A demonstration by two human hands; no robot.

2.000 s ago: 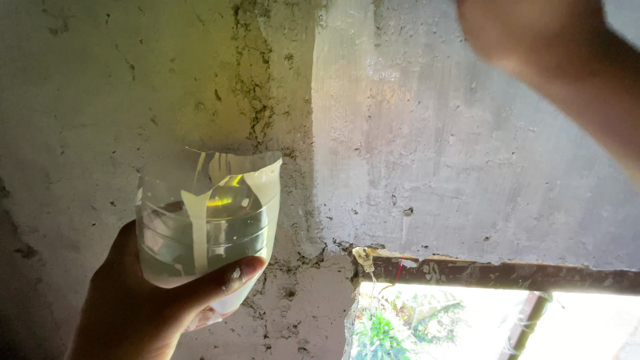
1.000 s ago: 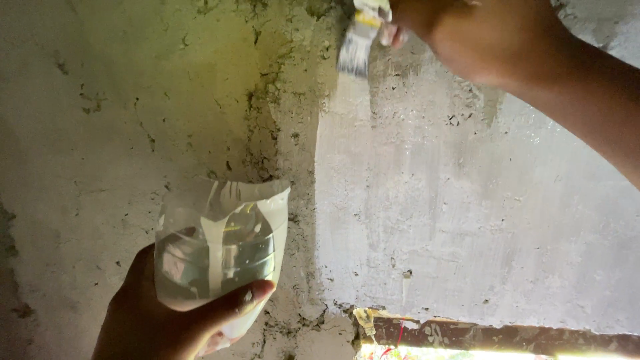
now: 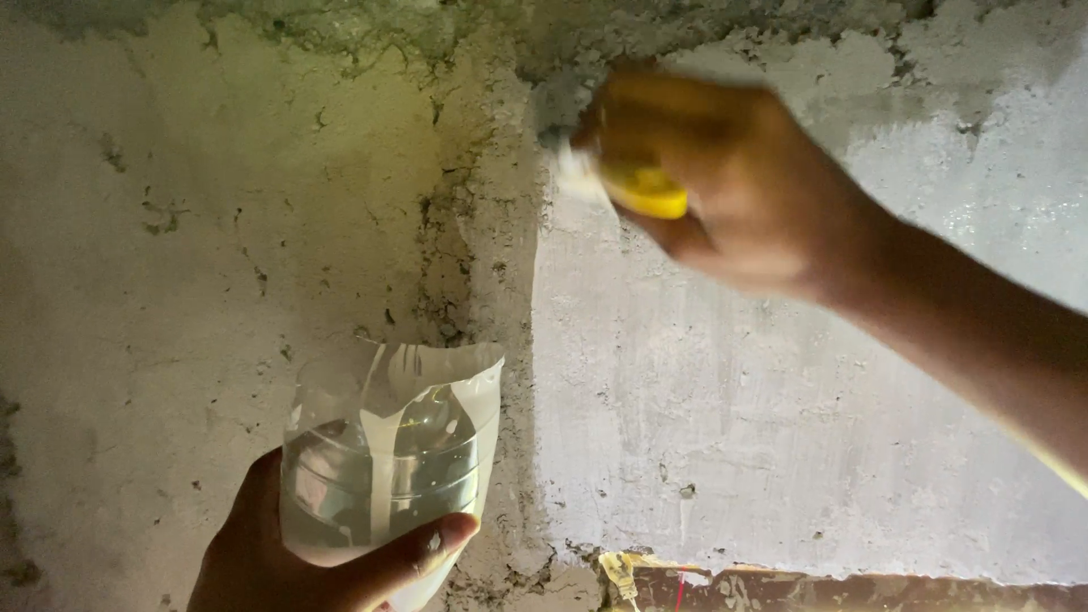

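Observation:
My left hand (image 3: 340, 552) grips a cut-open clear plastic bottle (image 3: 425, 467) at the lower left, its wall streaked with white paint and paint low inside it. One thumb has a paint spot. At upper centre right, my right hand (image 3: 722, 170) is closed round a paintbrush (image 3: 650, 194) with a yellow handle; its bristle end is blurred against the wall near the edge of the painted area. Freshly whitened plaster (image 3: 722, 391) spreads below and right of that hand, with a straight left edge beside a rough, cracked strip (image 3: 450, 255).
Duller, stained plaster (image 3: 170, 255) covers the left. Rough grey, crumbling wall (image 3: 595, 34) runs along the top. A brown, paint-spattered frame (image 3: 807, 591) lies at the bottom right, with a yellowish lump (image 3: 619, 574) and a thin red strand at its left end.
The brush, out of view in the first frame, came into sight at the top and is now at the upper centre. The view has tilted upward, so the bright opening has left it.

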